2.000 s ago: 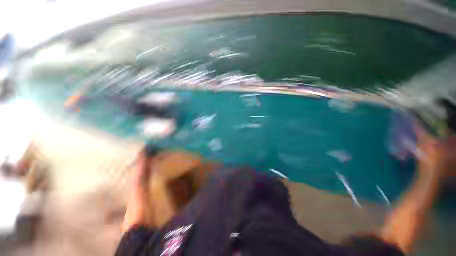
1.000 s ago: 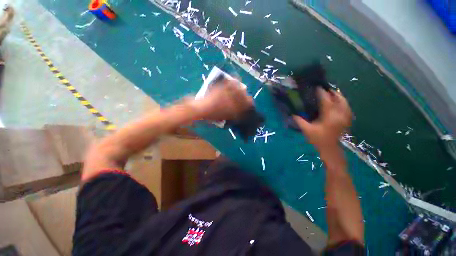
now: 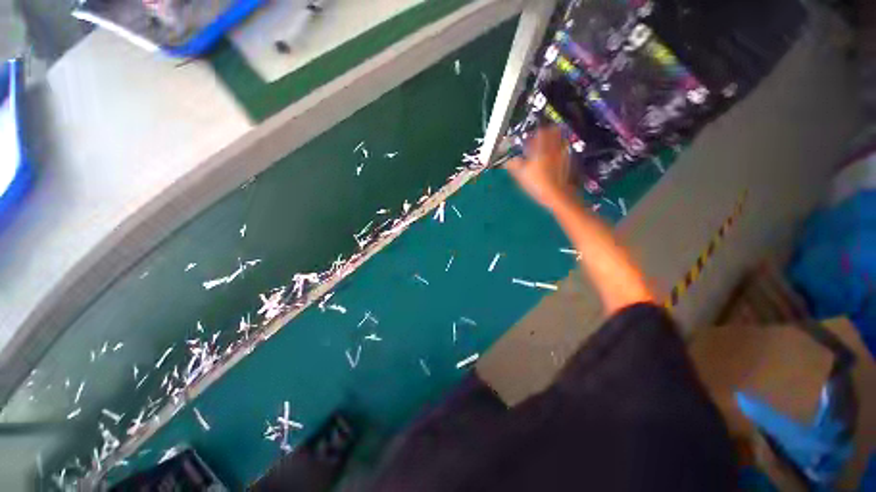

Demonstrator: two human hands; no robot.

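Observation:
Many small black product boxes with coloured print [image 3: 624, 82] stand in rows at the upper right of the green bench [image 3: 403, 298]. My right hand [image 3: 543, 165] is at their near left corner, slightly blurred; whether its fingers grip a box cannot be told. My left hand is not in view. At the bottom edge, a dark box-like item [image 3: 173, 476] is cut off by the frame, with another blurred dark item [image 3: 331, 440] to its right.
White paper slivers [image 3: 283, 296] lie along the bench seam. A white divider [image 3: 512, 86] stands by the boxes. A blue-and-white tray [image 3: 197, 34] is at upper left. At lower right are an open carton [image 3: 764, 370] with blue plastic [image 3: 802, 432] and a yellow-black floor stripe [image 3: 706, 252].
The view has swung right along the bench to the rows of boxes. My right hand has left the dark items it was handling and is at the rows. My left hand has left the view.

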